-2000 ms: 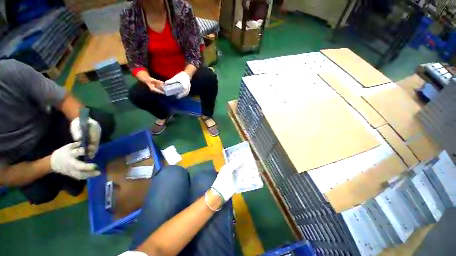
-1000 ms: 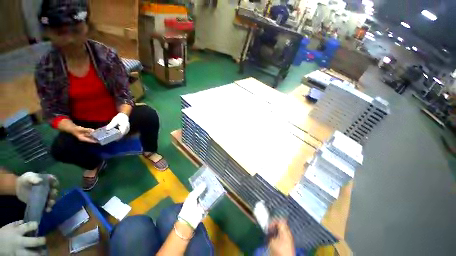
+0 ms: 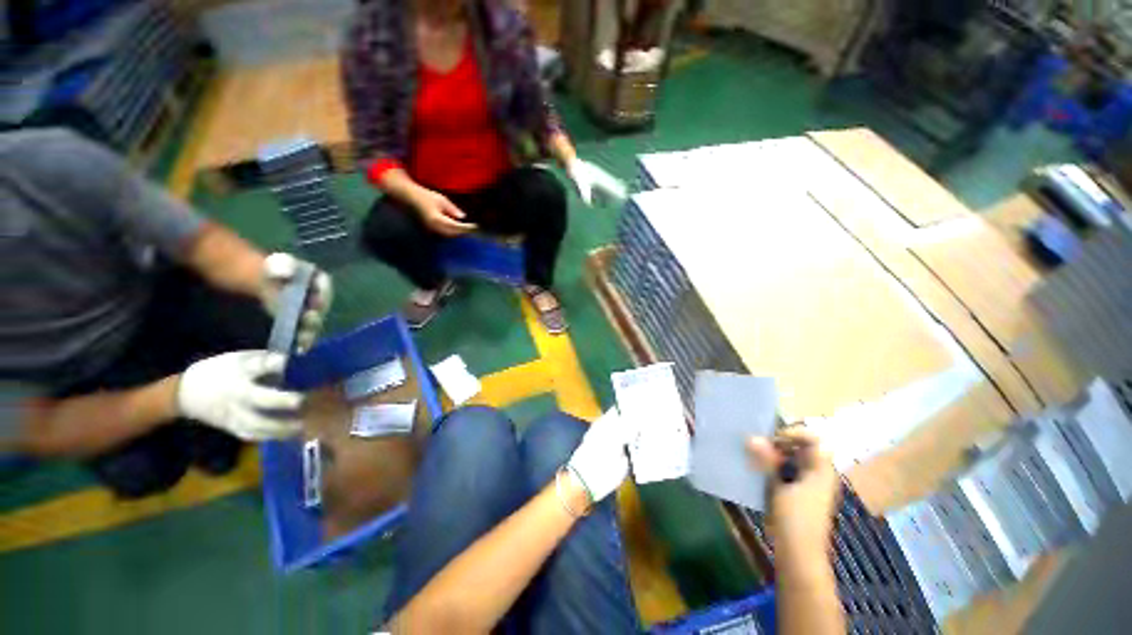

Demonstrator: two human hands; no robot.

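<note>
My left hand (image 3: pixel 601 457), in a white knit glove, holds a flat sheet-metal plate (image 3: pixel 654 422) that looks white in glare, above my knees. My bare right hand (image 3: pixel 795 465) holds a second, greyer metal plate (image 3: pixel 730 434) by its right edge, just right of the first. A short dark stick, a pen or tool, also sits in my right hand; its tip is unclear. The two plates are close together, with a narrow gap between them.
A blue bin (image 3: pixel 283 496) with several metal parts stands left of my knees, another (image 3: pixel 732 614) at bottom. A loaded pallet (image 3: pixel 608 279) stands right, with stepped metal parts (image 3: pixel 981 502). A person (image 3: pixel 87 285) works left; another person (image 3: pixel 466 137) sits ahead.
My right hand has come up from low beside the stack and now shows a plate beside my left one. The view has swung left. The person ahead now has hands apart, with no part visible.
</note>
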